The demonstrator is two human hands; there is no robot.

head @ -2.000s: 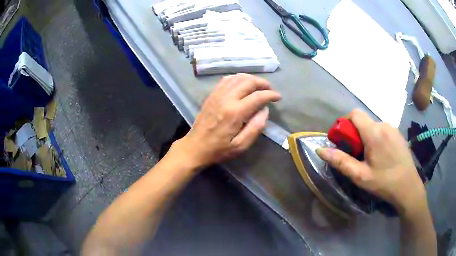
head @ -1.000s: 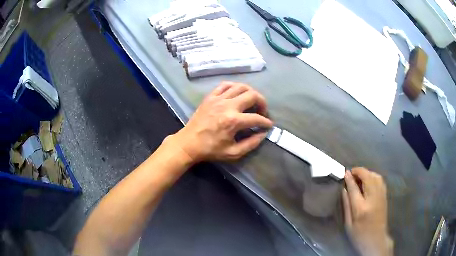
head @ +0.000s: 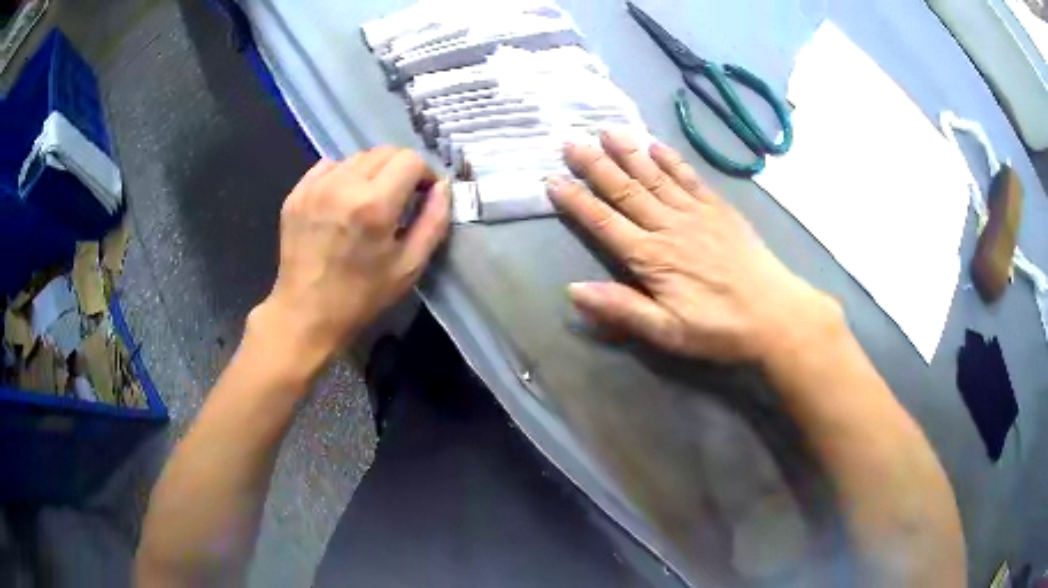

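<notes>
A fanned stack of folded white-grey strips (head: 517, 98) lies on the grey table. The nearest folded strip (head: 515, 198) lies along the stack's near side. My left hand (head: 359, 236) is at its left end, fingers curled and pinching the end of the pressing template, which is mostly hidden by the fingers and the strip. My right hand (head: 678, 258) is palm down with fingers spread, fingertips resting on the strip's right end and the stack's edge.
Green-handled scissors (head: 736, 115) lie right of the stack, beside a large white sheet (head: 879, 184). A brown block (head: 998, 233) lies on white cloth strips (head: 977, 144). A dark placket piece (head: 986, 394) is at right. Blue bins (head: 86, 431) stand on the floor at left.
The folded white strip has moved from mid-table up-left to the stack, with my left hand at its end. My right hand has moved up-left onto it. The iron has left the view.
</notes>
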